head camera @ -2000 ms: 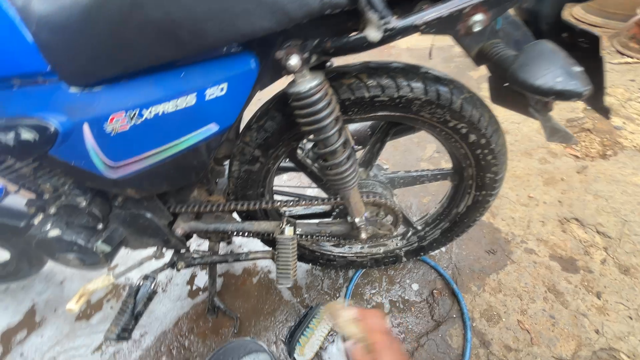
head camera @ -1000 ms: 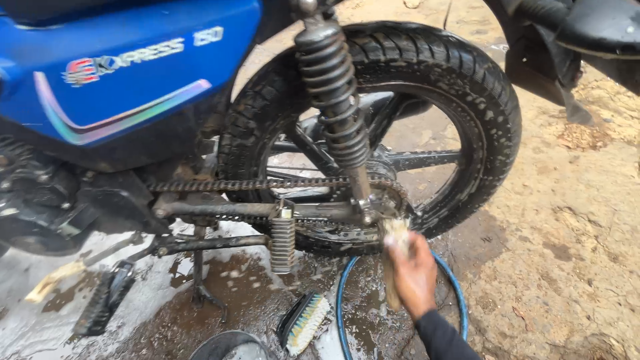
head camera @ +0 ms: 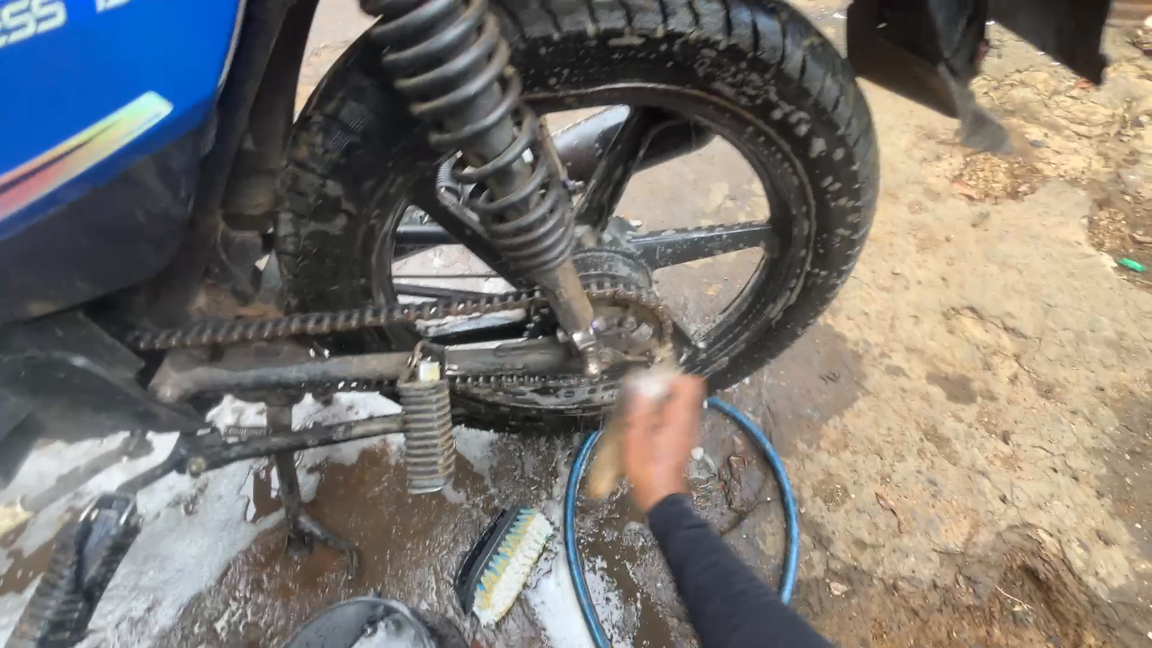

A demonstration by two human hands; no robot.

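Note:
My right hand (head camera: 663,441), in a dark sleeve, is closed around a brush (head camera: 608,454) with a pale wooden handle; both are blurred. The brush's head is at the lower edge of the rear sprocket (head camera: 634,328), beside the foot of the coil shock absorber (head camera: 495,135). The motorcycle's wet rear wheel (head camera: 810,180) has black spokes and whitish suds or spots on its tire. A greasy drive chain (head camera: 342,319) runs forward from the sprocket. My left hand is out of view.
A scrub brush (head camera: 506,562) lies bristles up on the wet, sudsy ground. Right of it a blue hose (head camera: 789,504) curves beneath the wheel. A dark bucket (head camera: 355,623) shows at the bottom edge. The ribbed footrest (head camera: 427,432) and a stand (head camera: 292,495) project from the motorcycle.
My right hand has gone from the bottom edge, over the ground, up to the sprocket with the brush, and is still there. The view has moved closer to the wheel.

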